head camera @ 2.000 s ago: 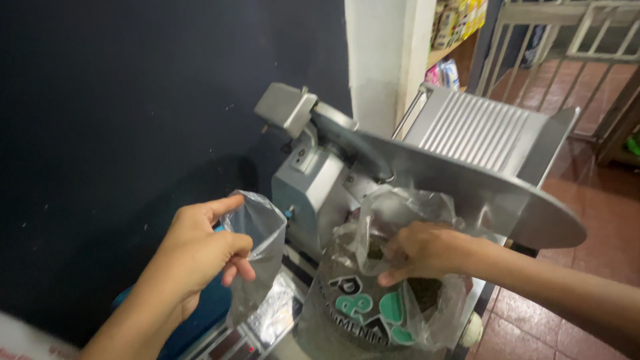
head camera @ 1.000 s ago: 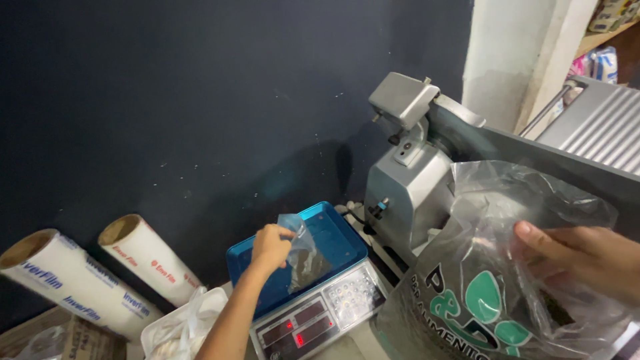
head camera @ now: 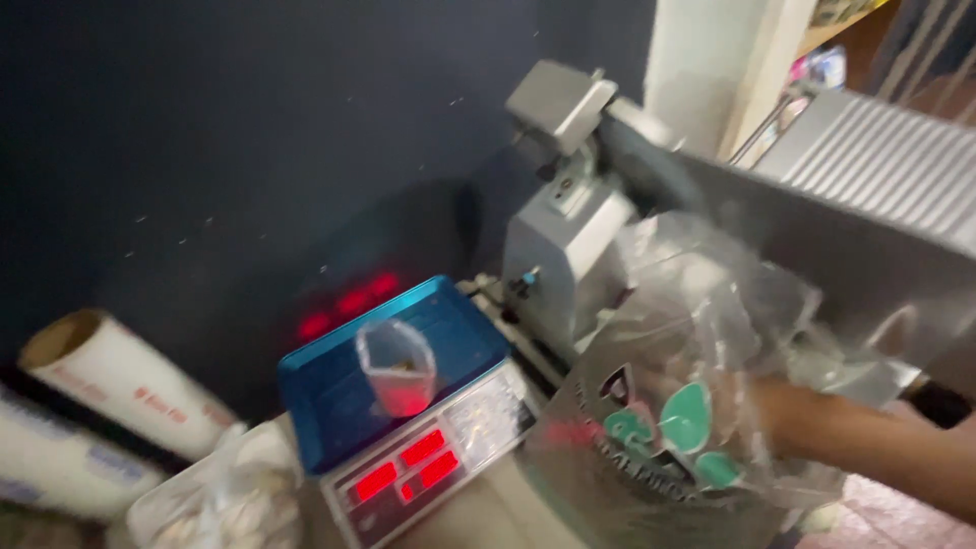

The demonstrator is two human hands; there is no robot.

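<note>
The small clear plastic bag [head camera: 398, 369] stands by itself on the blue tray [head camera: 328, 404] of a digital scale, with a little dark matter in it. Red digits glow on the scale's display panel [head camera: 408, 465]. To the right is a large clear printed plastic bag [head camera: 656, 427]. My right forearm reaches into it from the right; my right hand [head camera: 671, 389] shows only faintly through the plastic and its fingers cannot be made out. My left hand is out of the frame. Behind the large bag stands a metal slicer [head camera: 568, 252].
Two rolls of plastic film [head camera: 137, 381] lean at the left by the dark wall. A white tray with a knotted bag of pale pieces [head camera: 236, 507] is at the lower left. The slicer's ribbed carriage [head camera: 884, 168] extends at the right, with a shelf of packages behind.
The left hand, which held the small bag over the scale's tray, has let go and left the view. The right hand has moved down into the large bag.
</note>
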